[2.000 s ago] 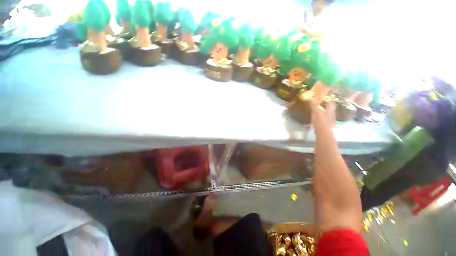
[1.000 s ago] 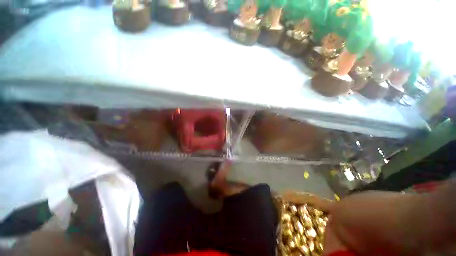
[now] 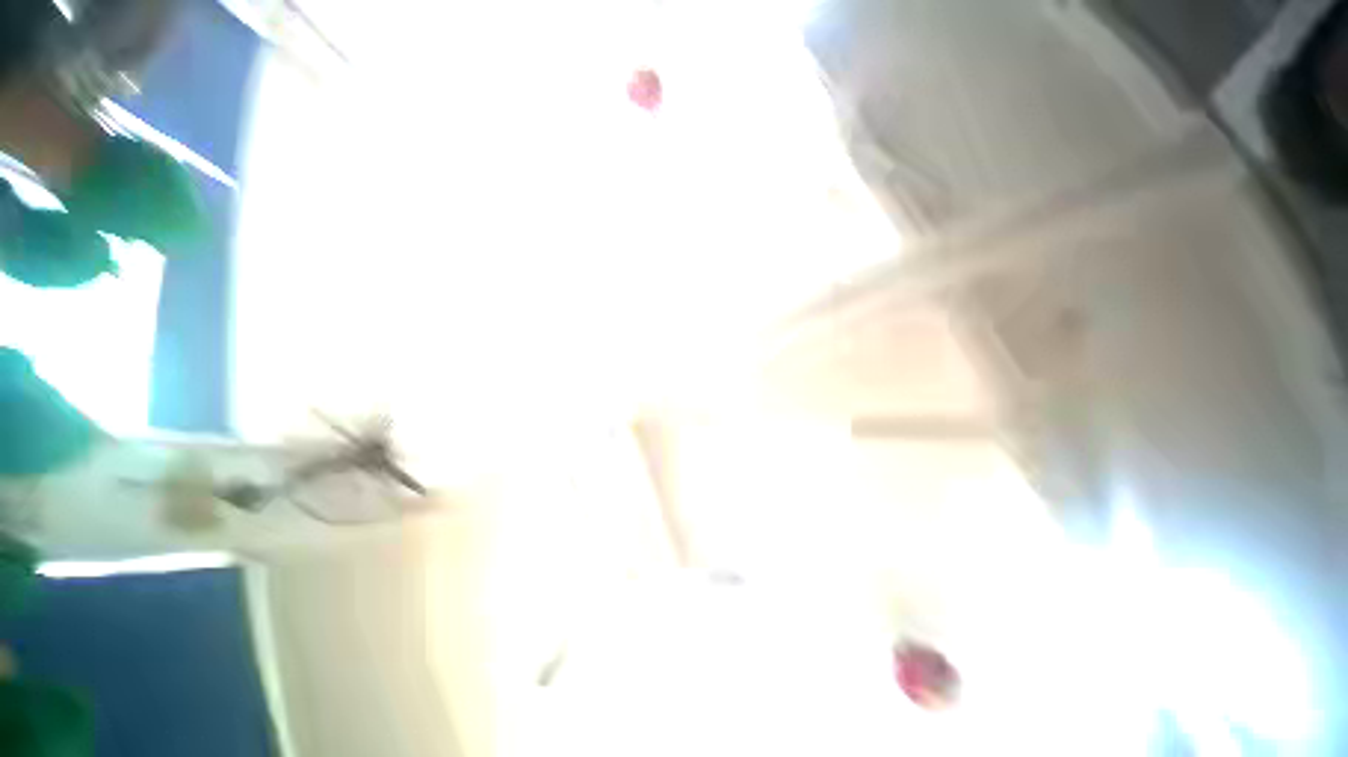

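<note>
Green padded leaves of plush tree toys (image 3: 141, 200) show large and blurred at the upper left edge. A tan-orange part, possibly a trunk, shows beside them. More green leaves (image 3: 37, 422) are cut off along the left edge lower down. I cannot tell whether any toy is held or standing. Neither my left hand nor my right hand can be made out. The pots and gold ornaments cannot be made out clearly.
The view is tilted and washed out by glare. A dark fan shape (image 3: 370, 456) shows at left centre against the pale ceiling. Blue panels (image 3: 141, 666) are at left. Two small red spots, one at the top (image 3: 643, 89) and one lower right (image 3: 927, 674), are unclear.
The camera has swung from the table and lap up to the bright ceiling. The table, sack, carton and my right arm have left view. Green leaves now show at the left edge.
</note>
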